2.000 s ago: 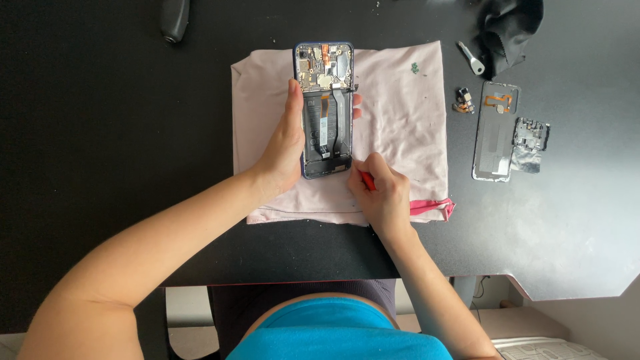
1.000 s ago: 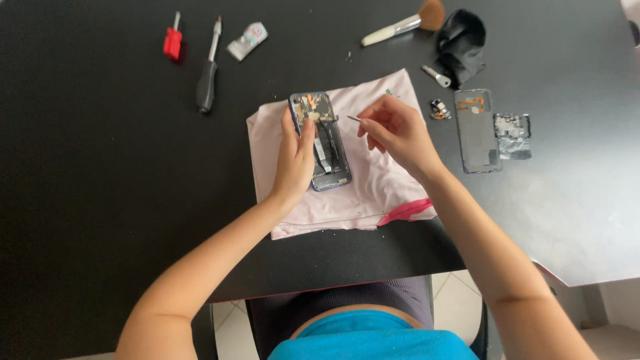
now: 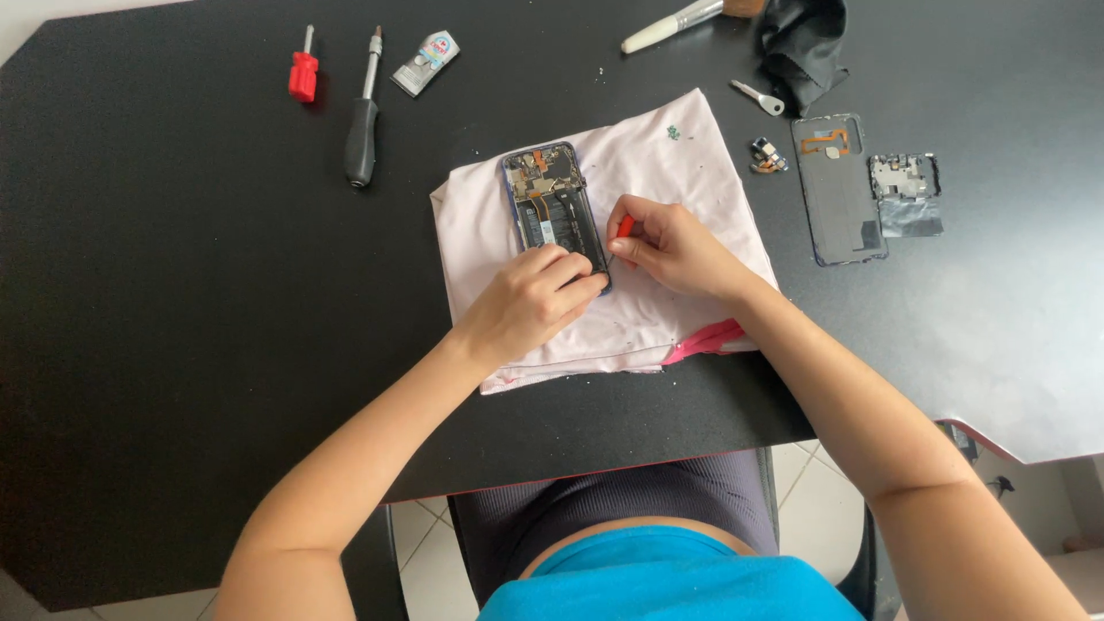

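An opened smartphone [image 3: 561, 216] lies on a folded pale pink cloth [image 3: 724, 198], its circuit parts, ribbon cables and black battery facing up. My left hand [image 3: 535, 297] rests over the phone's lower end with bent fingers, touching it and hiding part of it. Just right of the phone's lower right edge, my right hand [image 3: 660, 241] pinches a small tool with a red handle [image 3: 625, 226]. A thin shaft seems to point down toward the phone's edge; whether its tip touches cannot be told.
Behind lie a red screwdriver [image 3: 304, 76], a black-handled screwdriver [image 3: 362, 142], a small tube [image 3: 426, 63] and a brush [image 3: 673, 28]. At the right are a black cloth [image 3: 802, 52], a metal key-like tool [image 3: 759, 98], a small camera module [image 3: 767, 156], a phone back cover [image 3: 838, 190] and a metal-shielded part [image 3: 904, 177].
My left hand has shifted from the phone's left side to its lower end. My right hand has come down from beside the phone's upper part to its lower right edge.
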